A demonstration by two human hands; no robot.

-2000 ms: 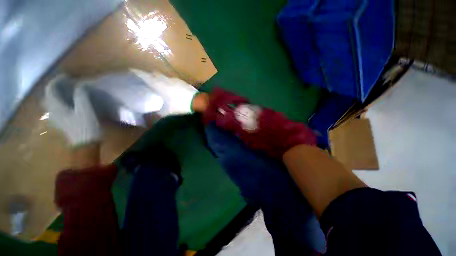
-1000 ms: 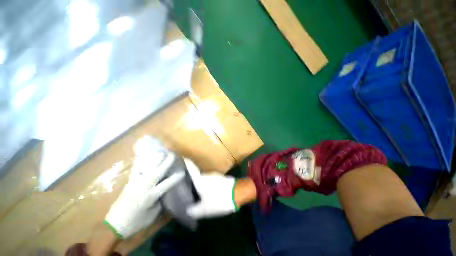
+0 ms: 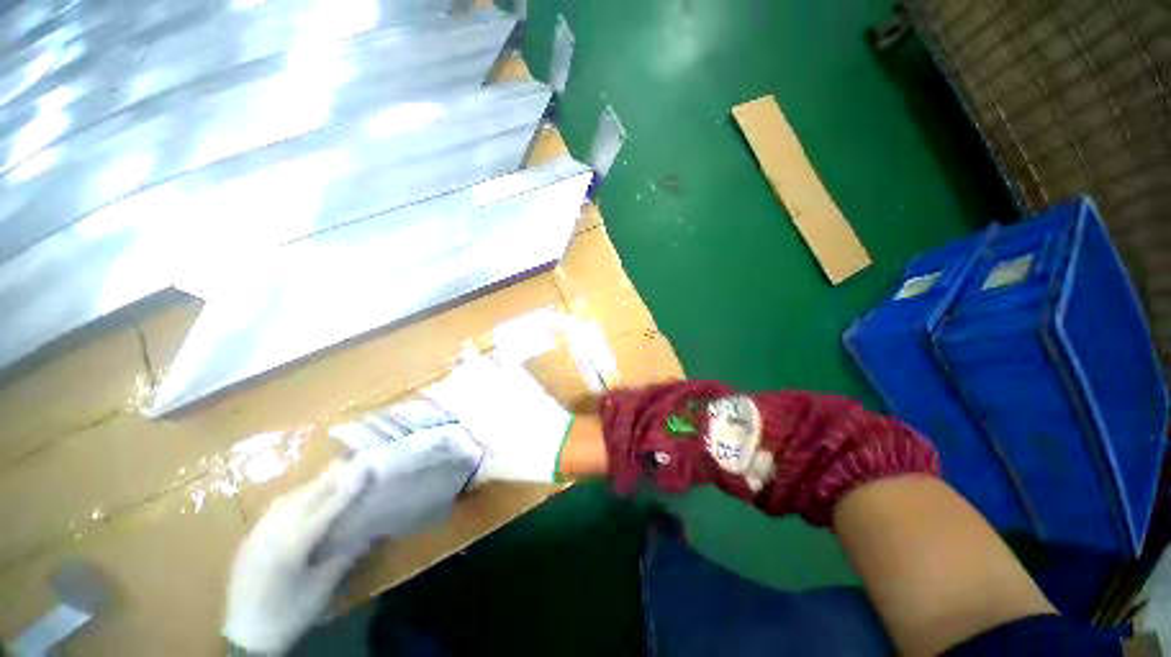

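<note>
My left hand (image 3: 289, 565), in a white knitted glove, grips the left end of a small bundle of silver sheet-metal parts (image 3: 408, 481). My right hand (image 3: 505, 417), in a white glove with a green cuff edge, holds the bundle's right end. The bundle is just above the cardboard sheet (image 3: 302, 443), near its front edge. Behind it, nested rows of sheet-metal parts (image 3: 372, 276) lie on the cardboard, with angled ends. My fingertips are partly hidden by the bundle and blurred.
Stacked blue crates (image 3: 1014, 372) stand at the right. A loose cardboard strip (image 3: 801, 190) lies on the green floor. A mesh-like brown surface (image 3: 1079, 90) is at the upper right. A small silver piece (image 3: 52, 631) lies on the cardboard at the lower left.
The view has shifted, showing more of the rows and floor strip. The bundle, dark and between my hands before, now shows its bright ribbed side, with my left hand lower left.
</note>
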